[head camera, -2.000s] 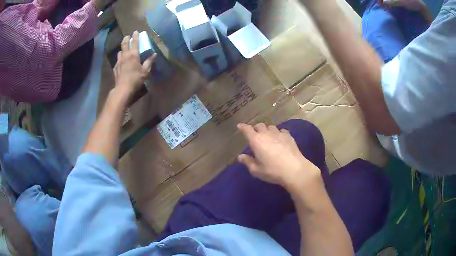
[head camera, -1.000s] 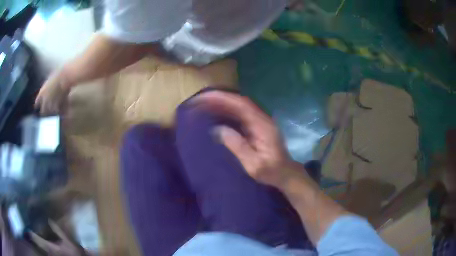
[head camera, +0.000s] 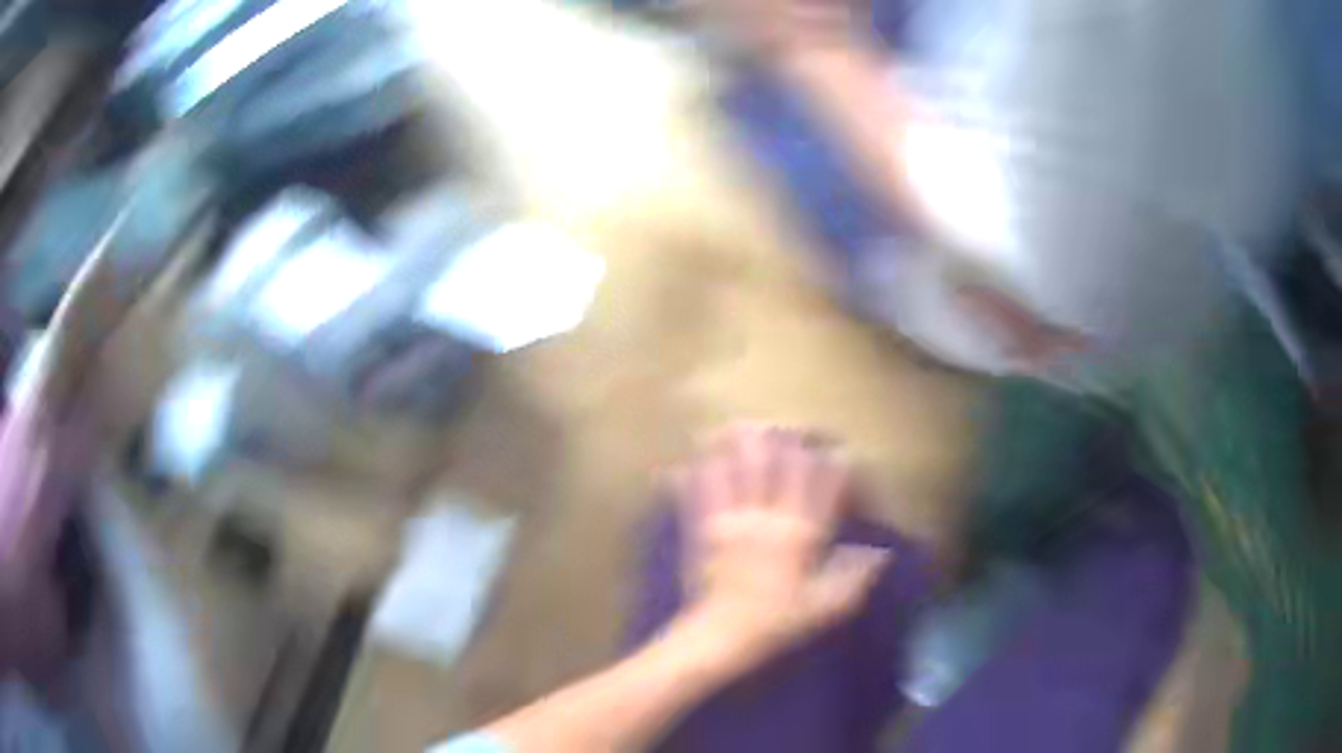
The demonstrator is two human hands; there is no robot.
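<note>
The view is strongly blurred. My left hand lies palm down on my purple-covered knee, fingers spread and empty, thumb to the right. My right hand is not in view. Retail boxes with bright white open flaps stand in a group at the upper left, away from my hand. A smaller pale box top shows left of them. A white shipping label lies on the brown cardboard mat, left of my hand. The boxes' contents cannot be made out.
Another person's arm and pale sleeve reach in at the upper right. Green floor shows at the right. A pink sleeve is at the left edge. A pale, unclear thing shows between my legs.
The view has swung back from the right-hand floor towards the boxes. My right hand, earlier over my knee, has left the picture. My left hand now rests on the knee.
</note>
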